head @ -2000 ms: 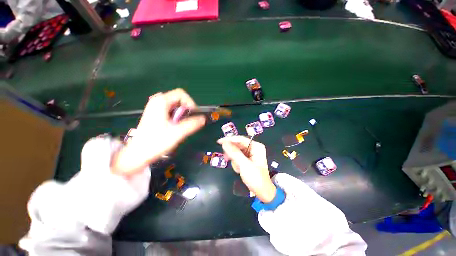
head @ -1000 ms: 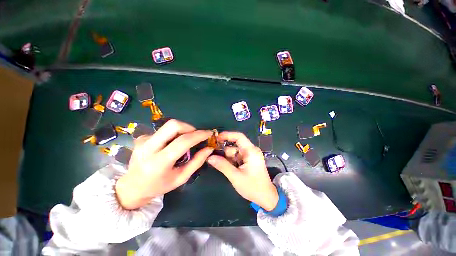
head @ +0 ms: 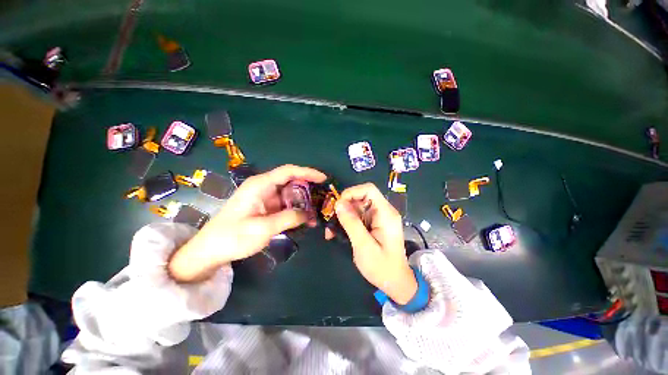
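Observation:
My left hand (head: 253, 212) holds a pink-rimmed watch case (head: 297, 196) tilted between thumb and fingers, above the bench mat. My right hand (head: 372, 233) pinches an orange ribbon cable (head: 330, 203) just right of the case. A dark screen seems to be at the cable, but fingers and blur hide most of it. I cannot tell whether the cable is joined to the case. No tweezers can be made out clearly in my right hand.
Screens with orange cables (head: 217, 184) and pink-rimmed cases (head: 178, 138) lie at left. More cases (head: 404, 159) and screens (head: 458, 189) lie at right. The conveyor (head: 351, 44) carries watch parts. A cardboard box (head: 26, 212) stands left, a power supply (head: 637, 242) right.
Since one second ago my hands have parted slightly, and the case in my left hand has come into view. Two seconds ago my hands were wide apart. The camera view has shifted too.

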